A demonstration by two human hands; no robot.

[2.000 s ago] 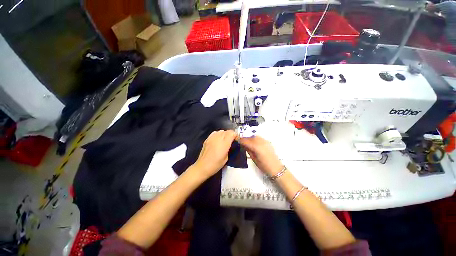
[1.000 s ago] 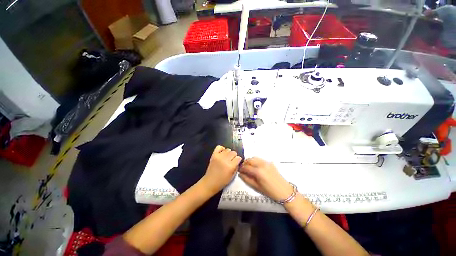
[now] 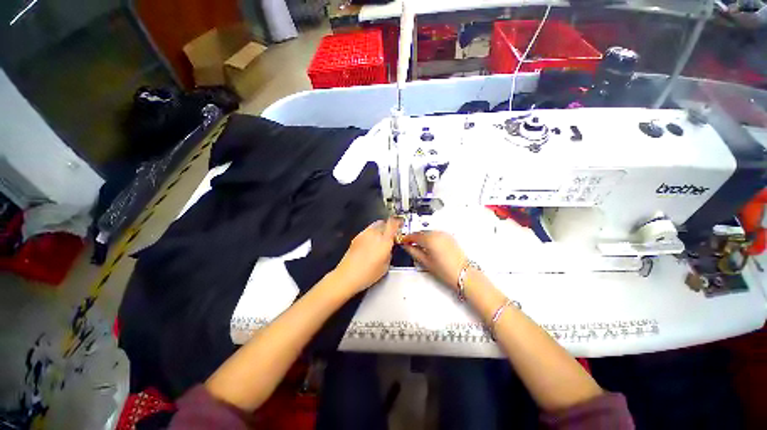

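A large black garment piece (image 3: 277,197) lies over the left part of the white sewing table and hangs off its front left edge. The white sewing machine (image 3: 605,168) stands at the right, its needle and presser foot (image 3: 405,210) just beyond my fingertips. My left hand (image 3: 370,254) pinches the garment's edge in front of the foot. My right hand (image 3: 435,254) pinches the same edge close beside it. The fingertips nearly touch. The fabric layers between them are too small to make out.
A measuring tape (image 3: 589,328) runs along the table's front edge. A pale blue trough (image 3: 311,102) with dark cloth lies behind the machine. Red crates (image 3: 346,59) and a cardboard box (image 3: 244,67) stand beyond. Small metal parts (image 3: 715,264) lie at the right.
Both hands first drew back from the foot toward the table's front, then moved forward to it again. The fabric edge near the hands has shifted, and less black cloth shows at the table's front.
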